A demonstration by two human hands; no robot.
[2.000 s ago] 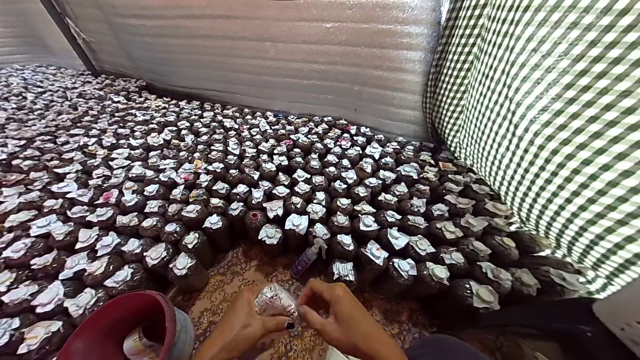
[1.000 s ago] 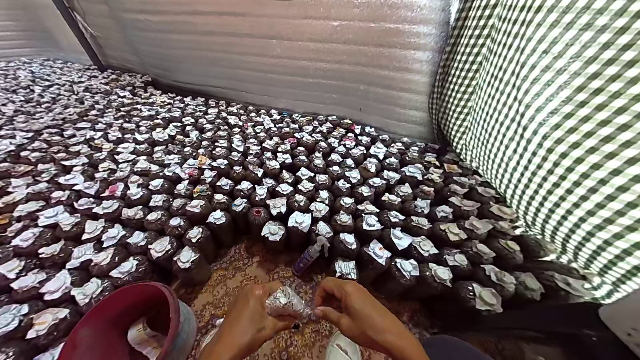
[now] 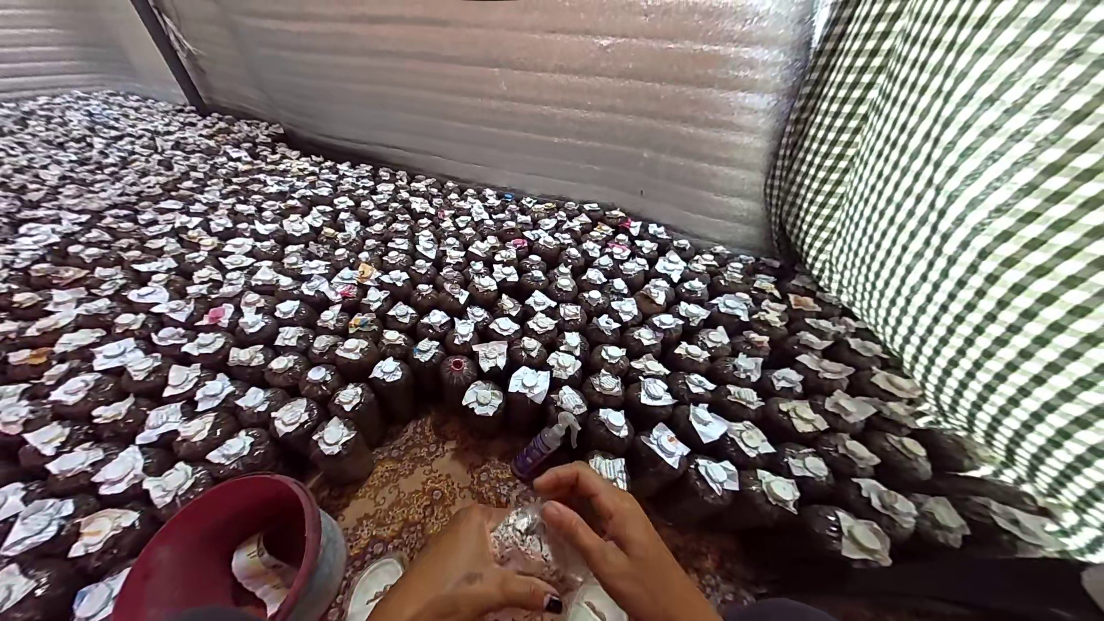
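Low at the middle of the head view, my left hand (image 3: 466,565) is closed around the side of a clear plastic bag (image 3: 524,536) with whitish, crumbly contents. On the bag's right, my right hand (image 3: 608,535) has its thumb and fingers bent at the plastic; whether they grip it is unclear. Just beyond my hands a purple spray bottle (image 3: 539,448) with a white trigger head leans on the patterned floor covering. Behind it stands a dark filled bag with a bare red neck ring (image 3: 458,369), among many bags topped with paper.
A dark red bucket (image 3: 297,517) with printed paper (image 3: 261,571) inside stands at lower left. Packed rows of dark filled bags (image 3: 343,453) surround the patterned floor (image 3: 414,483). A silvery foil sheet (image 3: 517,103) hangs behind, a checked cloth (image 3: 975,216) at right.
My right hand's fingers have opened from a pinch and spread over the bag's right side. My left hand still holds the bag.
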